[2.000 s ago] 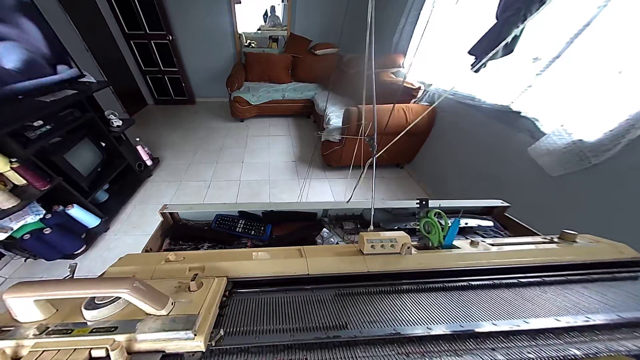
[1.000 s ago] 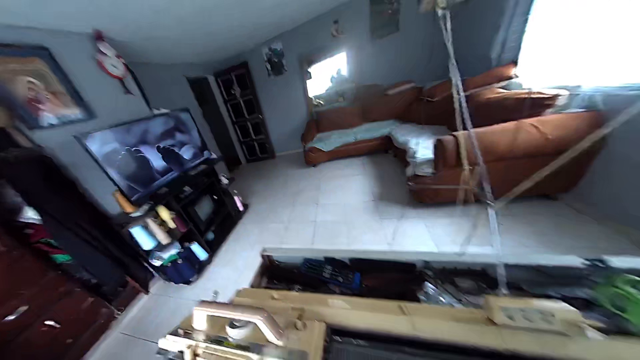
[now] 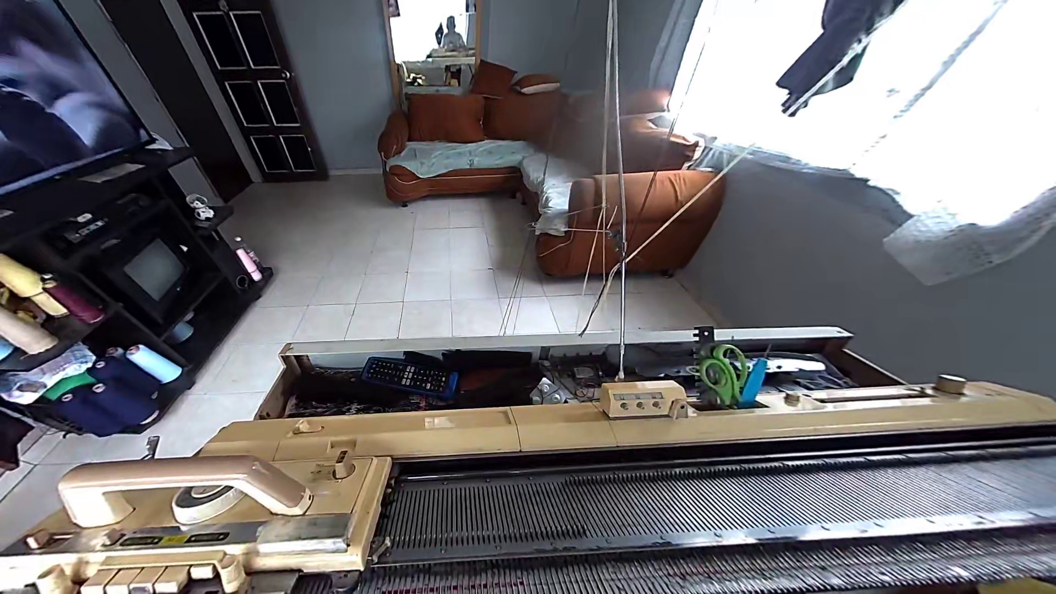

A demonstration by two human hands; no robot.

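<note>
Neither my left hand nor my right hand shows in the head view, so what they hold is hidden. A beige knitting machine [image 3: 470, 429] spans the lower part of the view. Its carriage [image 3: 330, 495], with a curved handle [image 3: 186, 474] and a round dial [image 3: 206, 502], sits at the left end of the needle bed [image 3: 660, 503]. A row counter [image 3: 643, 399] stands on the machine's back edge, near the middle. Yarn strands [image 3: 620, 247] hang down behind it. Green-handled scissors [image 3: 724, 375] stand upright beside a blue tool [image 3: 752, 384].
Behind the machine, a long tray [image 3: 495, 340] holds a remote control [image 3: 410, 376] and loose items. A black shelf unit [image 3: 206, 322] with yarn cones [image 3: 154, 364] and a television [image 3: 62, 91] is at the left. An orange sofa [image 3: 635, 223] stands beyond the tiled floor.
The view swung up and leftward one second ago and is now back near its first framing. The carriage is at the left end in the first frame and now.
</note>
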